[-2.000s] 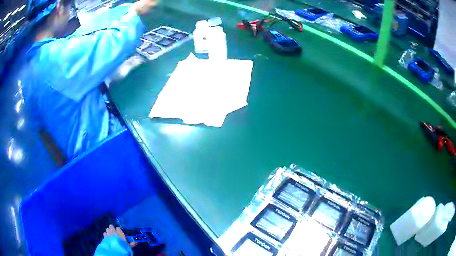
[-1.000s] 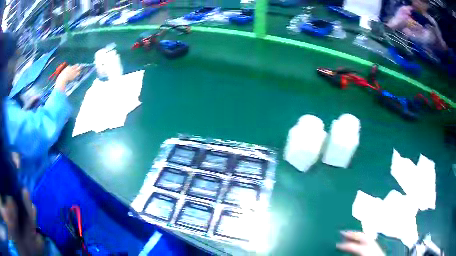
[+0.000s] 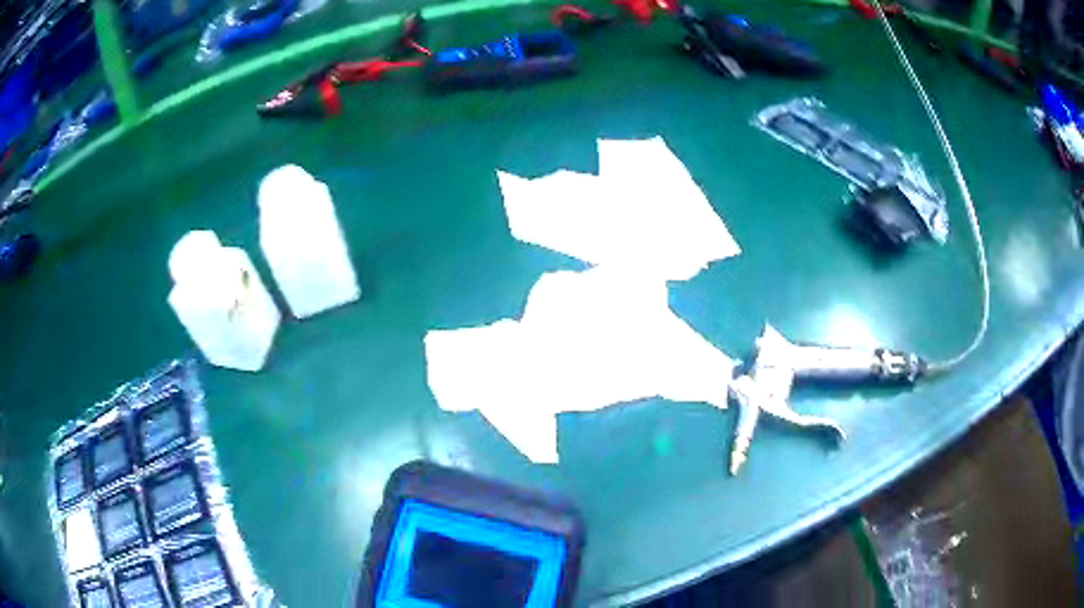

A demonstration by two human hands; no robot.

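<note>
A handheld tester with a black body, bright blue face and dark screen shows at the bottom centre, cut off by the lower edge. Neither of my hands is in view, so what holds or supports the tester is hidden. Ragged white wipes lie overexposed on the green bench beyond it. A silver air blow gun lies at their right, its brass-coloured tip towards me. Its thin pale hose curves up to the far edge.
Two white bottles stand at left. Framed screen panels lie in a sheet at lower left. A narrow panel strip with a black block lies at right. Testers and red leads lie along the far rail. A brown carton sits below the bench edge.
The view has swung right, so the bottles and panels now show further left. A tester has come into view at the bottom. The hand seen at lower right is out of view.
</note>
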